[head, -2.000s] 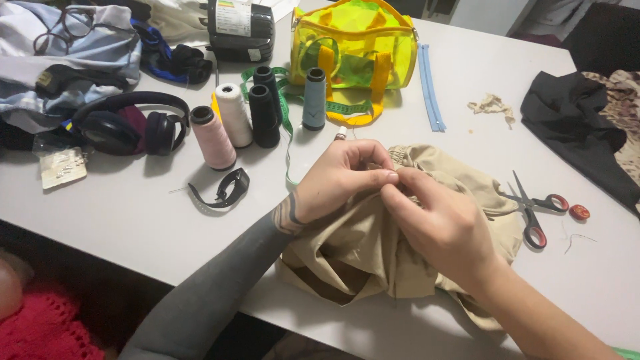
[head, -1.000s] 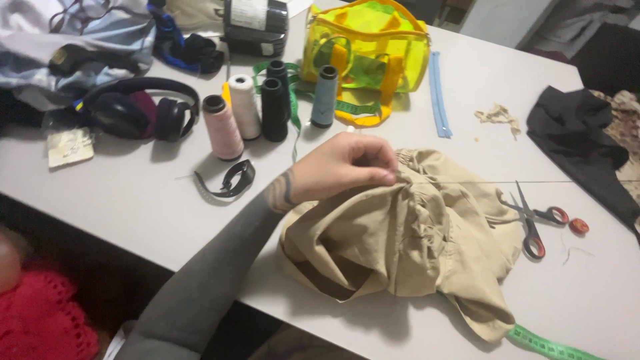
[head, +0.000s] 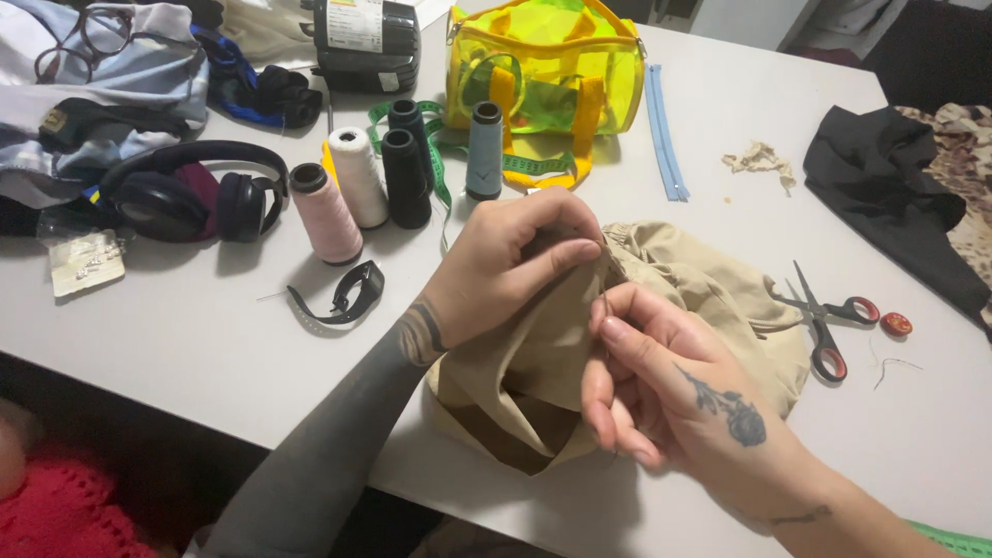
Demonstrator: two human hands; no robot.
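Note:
Beige fabric [head: 697, 271] with a gathered edge lies bunched at the middle of the table. My left hand [head: 519, 263] pinches its gathered edge between thumb and fingers and lifts part of it. Just below and to the right, my right hand [head: 659, 372] has thumb and forefinger pressed together at the fabric, on something thin; a needle or thread there is too small to tell. Scissors [head: 820, 310] with black and red handles lie spread apart right of the fabric, beside a small round red object [head: 897, 324] and thread scraps [head: 891, 366].
Thread cones, among them a pink one [head: 327, 217] and a blue one [head: 485, 155], stand beyond my left hand. Around them are a black watch [head: 349, 298], headphones [head: 194, 194], a green tape measure [head: 438, 170] and a yellow transparent bag [head: 542, 77]. A blue zipper [head: 665, 132] and black cloth [head: 883, 194] lie farther right.
My right hand, out of view one second ago with a thread stretched toward the right, is back at the fabric near my left hand. The left hand still pinches the gathered edge.

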